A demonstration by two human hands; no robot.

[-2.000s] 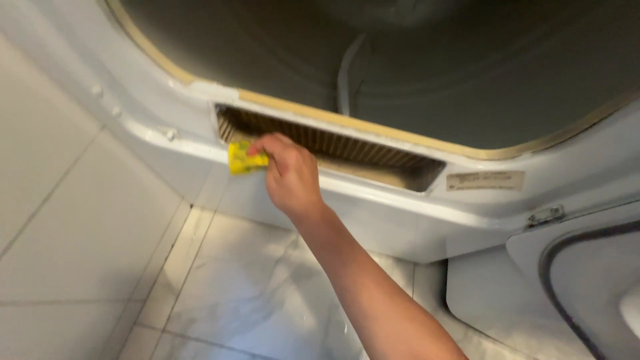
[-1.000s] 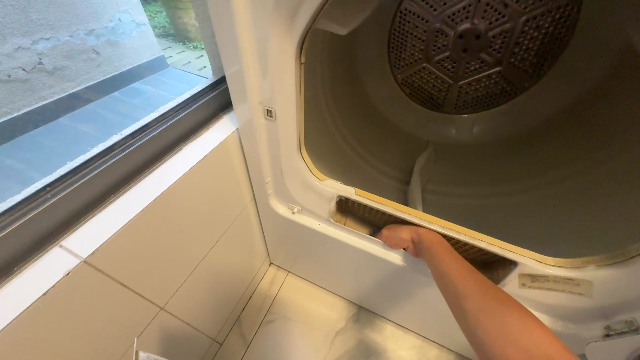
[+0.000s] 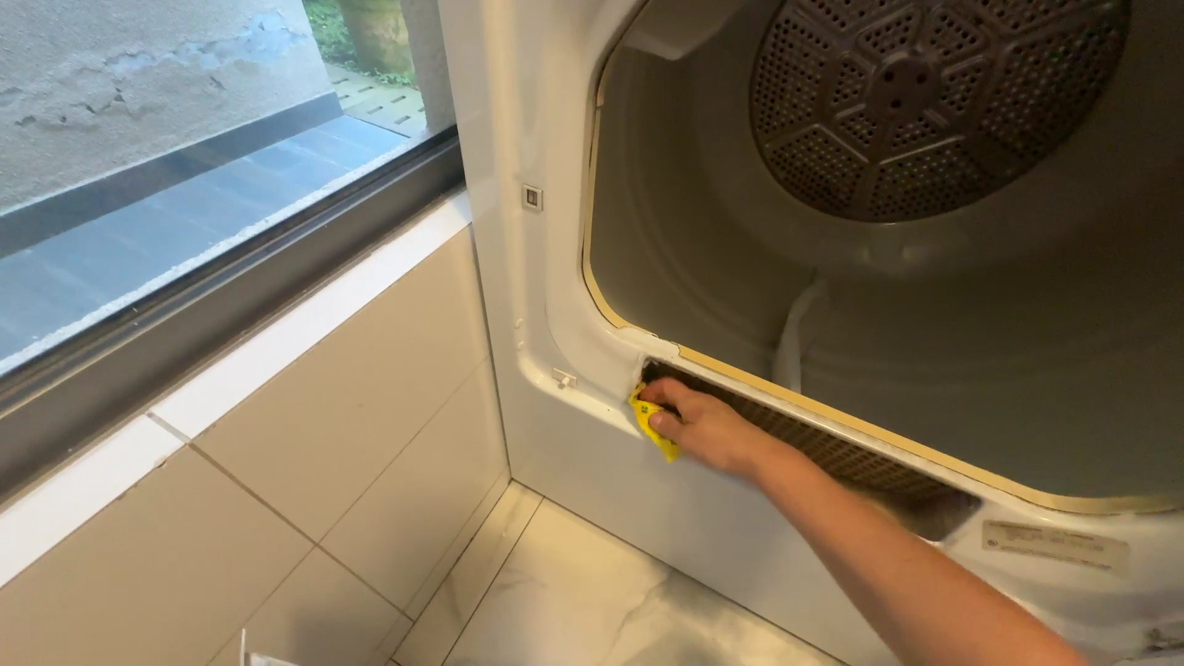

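Observation:
My right hand (image 3: 708,427) pinches a yellow cloth (image 3: 655,427) between thumb and fingers at the left end of the lint filter slot. The fingertips reach the slot's edge, and part of the cloth hangs over the white front panel below it. Inside the slot, a ribbed brown grille (image 3: 860,458) runs along its length, partly behind my wrist and forearm. The slot lies just under the round-cornered door opening of a tumble dryer (image 3: 592,509). My left hand is out of view.
The dryer's drum (image 3: 684,194) has a perforated back plate (image 3: 893,102) and a pale drum fin. A tiled wall (image 3: 342,398) and a dark window frame (image 3: 231,268) stand at the left. Marbled floor tiles (image 3: 573,592) lie below. A label bearing writing (image 3: 1054,546) is right of the slot.
A second ago my right hand was down in the slot with no cloth showing. Now it is at the slot's left end and the yellow cloth shows. The view has shifted since the first frame.

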